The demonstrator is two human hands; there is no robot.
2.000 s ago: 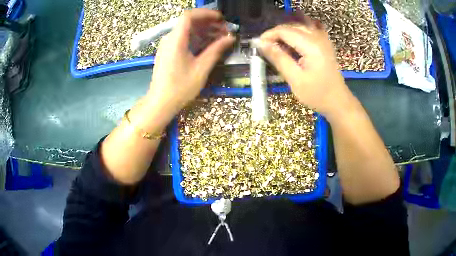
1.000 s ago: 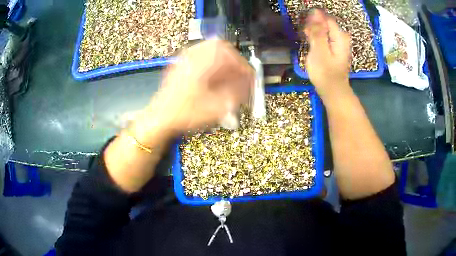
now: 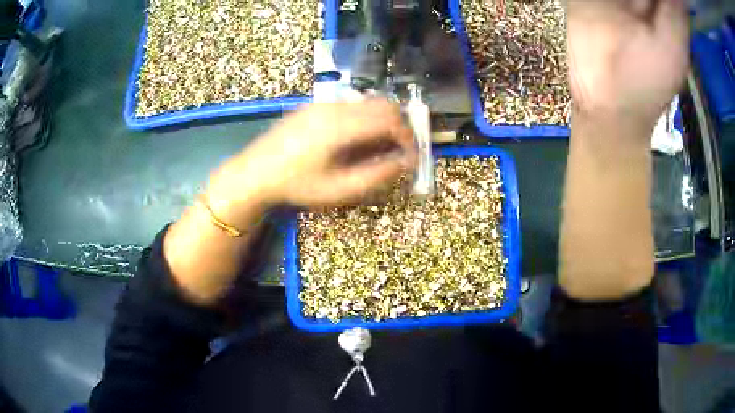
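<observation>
My left hand [image 3: 342, 153] is blurred, beside the white front fixture handle [image 3: 421, 149] and above the rear left part of the near blue tray. Its fingertips are unclear, so I cannot tell whether it holds anything. The near tray [image 3: 513, 242] is full of small gold-silver worked pieces [image 3: 403, 262]. My right hand [image 3: 624, 60] is raised at the top right, beyond the right tray's right side, blurred; I cannot tell whether it holds anything. The dark bench press [image 3: 395, 32] stands between the rear trays. A pale metal plate [image 3: 326, 60] lies left of it.
The left rear tray [image 3: 218, 113] holds small gold and silver brass parts [image 3: 234, 56]. The right rear tray [image 3: 528, 130] holds copper-toned parts [image 3: 516, 64]. The white printed packet [image 3: 667, 133] is mostly hidden behind my right hand. The dark green bench top [image 3: 145, 177] has a worn front edge.
My left hand has left the fixture area and come down beside the front handle. My right hand has moved from the fixture, over the right tray, to the far upper right.
</observation>
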